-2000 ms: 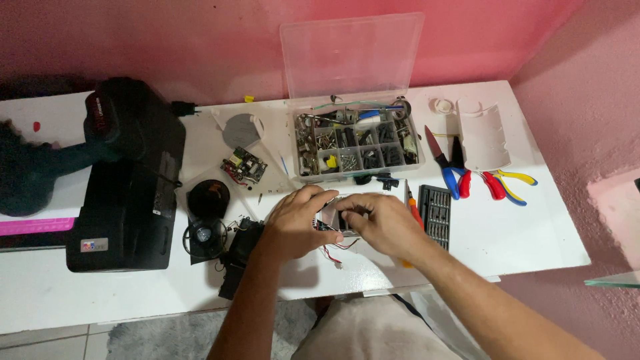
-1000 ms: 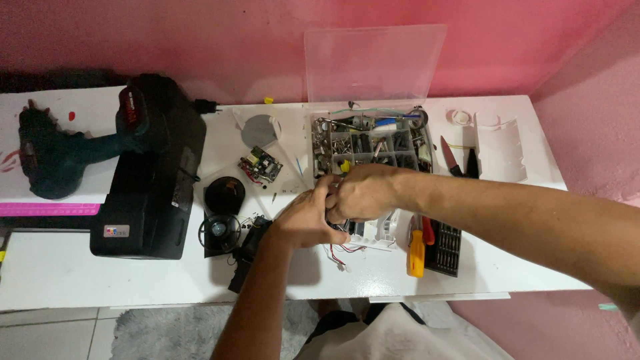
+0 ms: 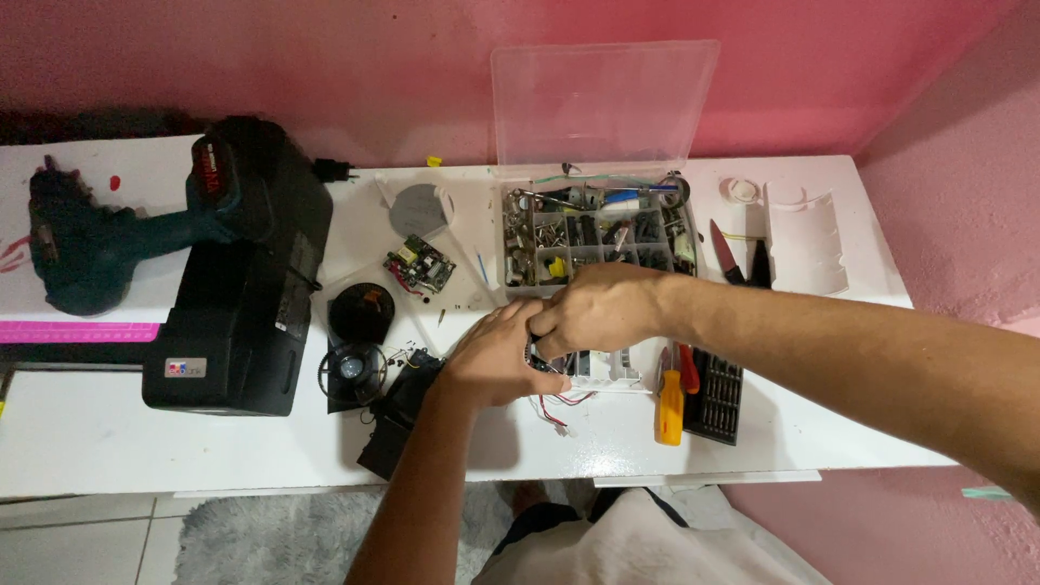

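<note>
My left hand (image 3: 500, 353) grips a small device with a white plastic housing (image 3: 609, 370), its thumb along the near side. My right hand (image 3: 597, 309) bends over the same device with fingers pressed into it; whether they pinch some small part is hidden. Red and black wires with a white connector (image 3: 561, 426) trail from it onto the table. Behind the hands stands an open clear organizer box (image 3: 600, 171) of screws and small parts. To the right lie a yellow-handled screwdriver (image 3: 669, 406), a red-handled tool (image 3: 687, 370) and a black bit case (image 3: 717, 402).
On the left a cordless drill (image 3: 122, 244) rests against a black printer (image 3: 236, 325). Nearer are a circuit board (image 3: 421, 264), a speaker (image 3: 353, 370) and black plastic parts (image 3: 390, 435). A knife (image 3: 725, 253) and white plastic cover (image 3: 804, 236) lie at right.
My right forearm has swung outward and now reaches in from the right, over where the pliers showed earlier. Both hands remain at the device. The view has shifted.
</note>
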